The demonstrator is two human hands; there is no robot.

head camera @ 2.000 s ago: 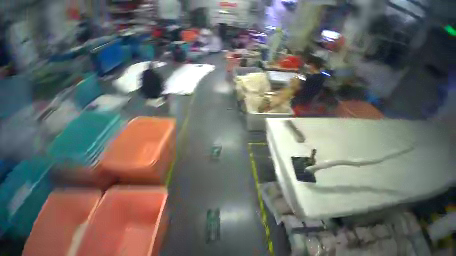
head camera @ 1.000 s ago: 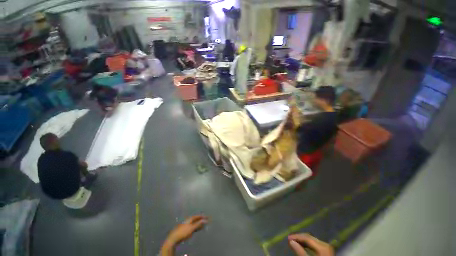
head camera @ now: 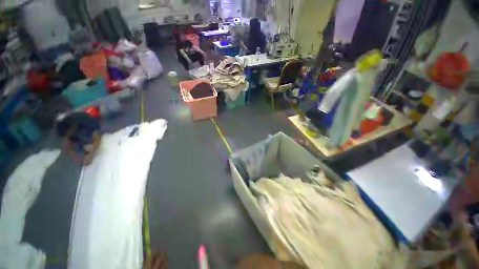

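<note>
A large pale tub (head camera: 247, 192) lies nearest in front, right of centre, with a loose heap of cream curtain (head camera: 320, 215) in it. My left hand (head camera: 156, 260) shows small and blurred at the bottom edge, left of the tub. My right hand (head camera: 268, 261) is a blurred brown shape at the bottom edge by the tub's near side. Both are cut off, so their fingers and any grip cannot be told. A small pink-tipped object (head camera: 202, 255) stands between them, too blurred to name.
White curtains (head camera: 113, 194) lie on the floor at left, with a person (head camera: 81, 134) crouching beside them. A pink-orange basket (head camera: 199, 105) holds something dark. A white-topped table (head camera: 402, 184) adjoins the tub's right side. Another person (head camera: 189, 55) sits farther back.
The view has moved forward to the large tub, which is now nearer. Both hands have dropped to the bottom edge. The person in dark clothes beside the tub is out of view.
</note>
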